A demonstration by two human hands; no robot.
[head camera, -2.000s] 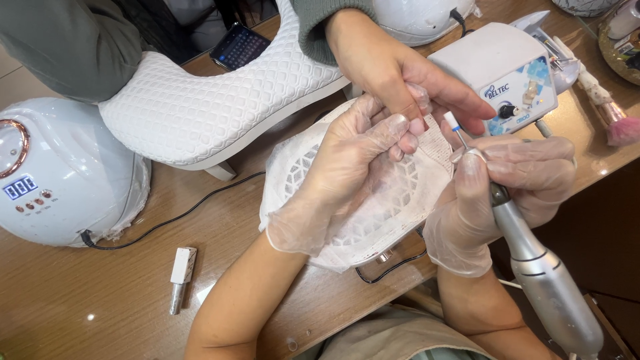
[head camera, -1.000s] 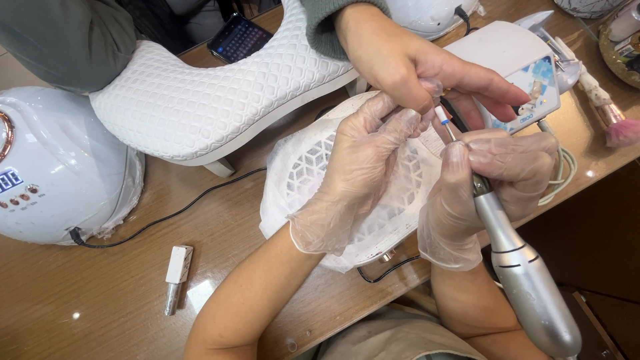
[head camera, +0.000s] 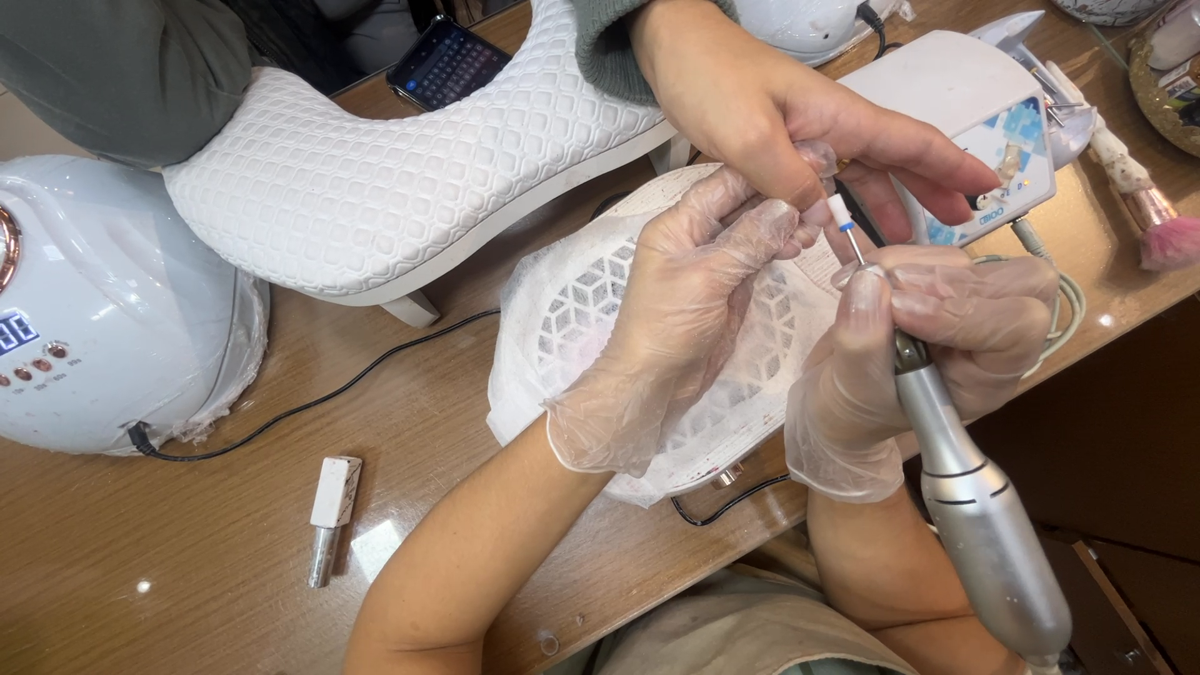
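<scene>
Both of my hands wear clear disposable gloves. My left hand (head camera: 689, 300) pinches a finger or thumb of another person's hand (head camera: 778, 112), which reaches in from the top in a green knit sleeve. In my right hand (head camera: 914, 347) is a silver nail drill handpiece (head camera: 984, 516), held near its collar. Its white ceramic bit (head camera: 839, 211) with a blue ring is close to the held fingertip; whether they touch I cannot tell. Below the hands stands a white nail dust collector (head camera: 778, 412) with a honeycomb-like grille, partly covered by a thin white sheet (head camera: 525, 375).
A quilted white armrest (head camera: 403, 187) supports the other person's arm. Around it are a phone (head camera: 450, 64), a white nail lamp (head camera: 122, 309) with a black cord (head camera: 328, 394), a drill control box (head camera: 947, 84), a pink brush (head camera: 1167, 242) and a small white-capped bottle (head camera: 330, 511).
The other person's fingers have shifted to the right, further over the control box. My left hand keeps its hold on the finger, and my right still holds the handpiece.
</scene>
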